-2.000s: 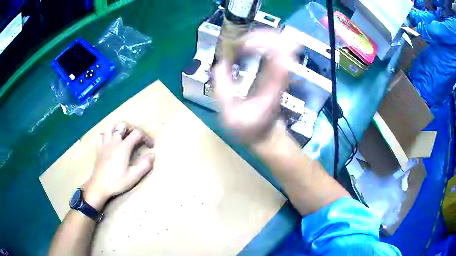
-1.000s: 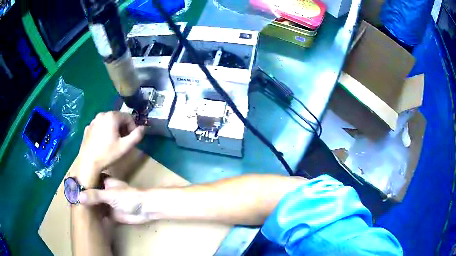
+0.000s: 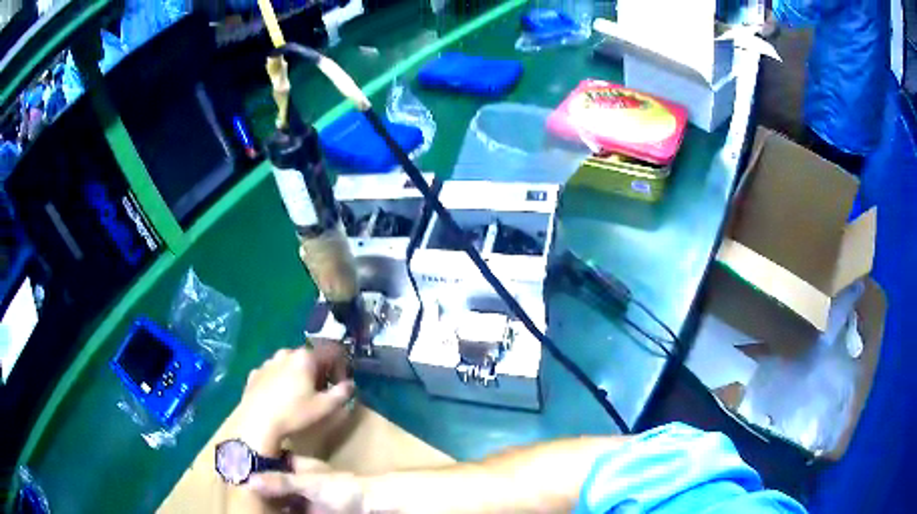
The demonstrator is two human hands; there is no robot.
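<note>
My left hand (image 3: 297, 400) is raised over the tan cardboard sheet (image 3: 397, 442), fingers bent, fingertips partly hidden beside the feeders. It wears a dark wristwatch (image 3: 235, 462). My right hand (image 3: 320, 492) reaches across from the right and lies against the left wrist at the watch strap; its grip is unclear. The electric screwdriver (image 3: 314, 216) hangs tilted, bit end down at the front of the left screw feeder (image 3: 387, 341), with no hand on its grip. The right screw feeder (image 3: 483, 351) stands beside it.
A blue handheld device (image 3: 161, 373) lies left on clear plastic. Other blue units (image 3: 471, 74) lie behind the feeders. A black cable (image 3: 483, 263) crosses the feeders. A red-lidded tin (image 3: 621, 125) stands behind right. An open carton (image 3: 794, 236) is at right, near a person's blue sleeve (image 3: 855, 70).
Two seconds ago my right hand was blurred near the screwdriver; it then crossed to the left wrist. The left hand has risen off the sheet. The view has shifted, showing more of the bench behind.
</note>
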